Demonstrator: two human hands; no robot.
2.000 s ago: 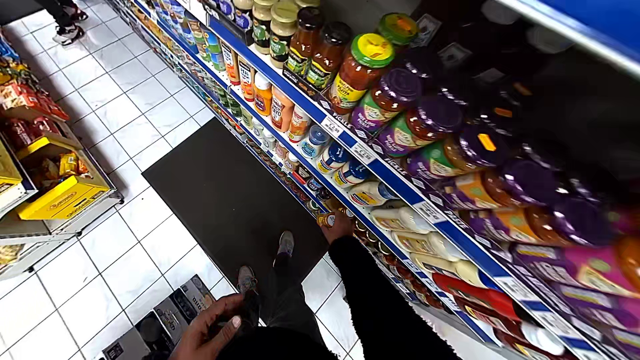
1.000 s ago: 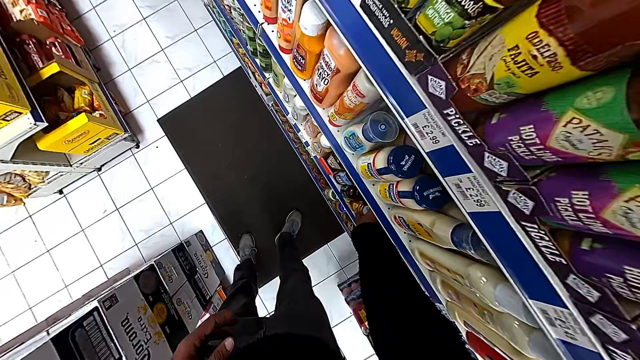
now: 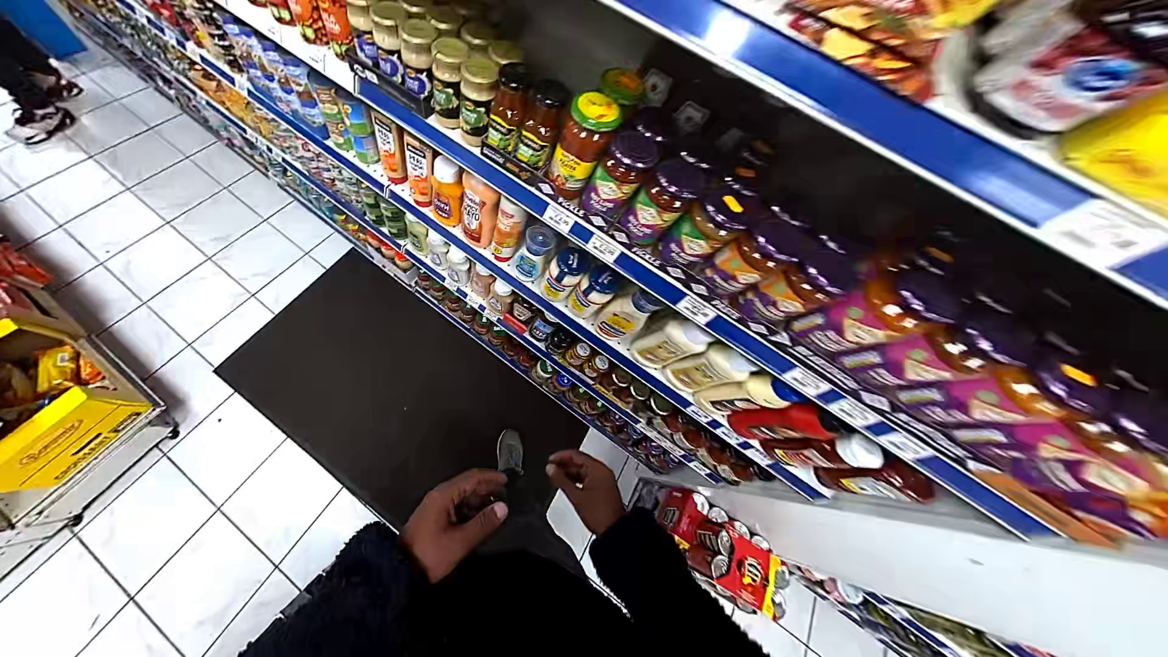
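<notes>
Both hands are in front of my body at the lower middle of the view, a short gap apart. My left hand has its fingers curled loosely, thumb apart from them; no object shows in it. To its right, my right hand has bent fingers, with nothing visible between them. Beyond the right hand are shelves with jars of pickle with purple lids, a jar with a yellow-green lid, mayonnaise jars with blue lids and squeeze bottles of sauce. Neither hand touches the shelves.
A dark mat lies on the white tiled floor, with one shoe on it. At the left stands a yellow display box of packets. Red packs of cans are at lower right. Another person's feet show at upper left.
My right hand has come away from the lower shelves to the front of my body, beside my left hand. The view has swung, and the beer boxes at lower left are out of it.
</notes>
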